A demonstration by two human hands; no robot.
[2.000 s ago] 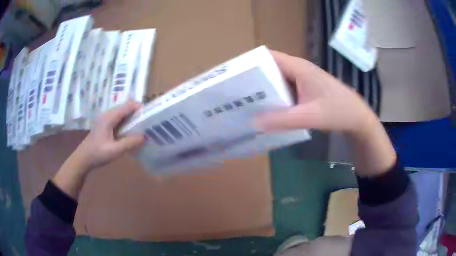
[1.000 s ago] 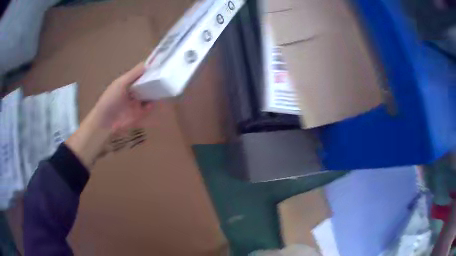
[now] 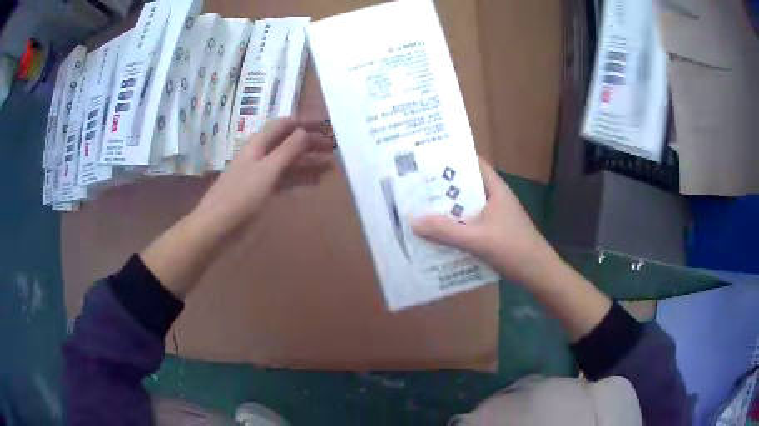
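A white retail box [image 3: 399,158] is in my right hand [image 3: 474,225], over the brown cardboard sheet [image 3: 333,324]. Its back faces up, with fine text, a small code and diamond pictures. My right thumb lies on its face and the fingers are behind its right edge. My left hand [image 3: 258,179] is left of the box, fingers bent and apart, holding nothing. Finished white boxes [image 3: 133,100] lean in a fanned row at the upper left of the sheet.
Another white box [image 3: 628,83] lies on the roller conveyor [image 3: 632,166] at the upper right. A brown cardboard flap [image 3: 720,108] and a blue machine panel [image 3: 724,233] are beside it. A lavender-blue sheet [image 3: 707,333] lies at the lower right.
My left hand has let go of the box it held a second ago. My right hand has come back into view, holding a box back side up. The view has swung left.
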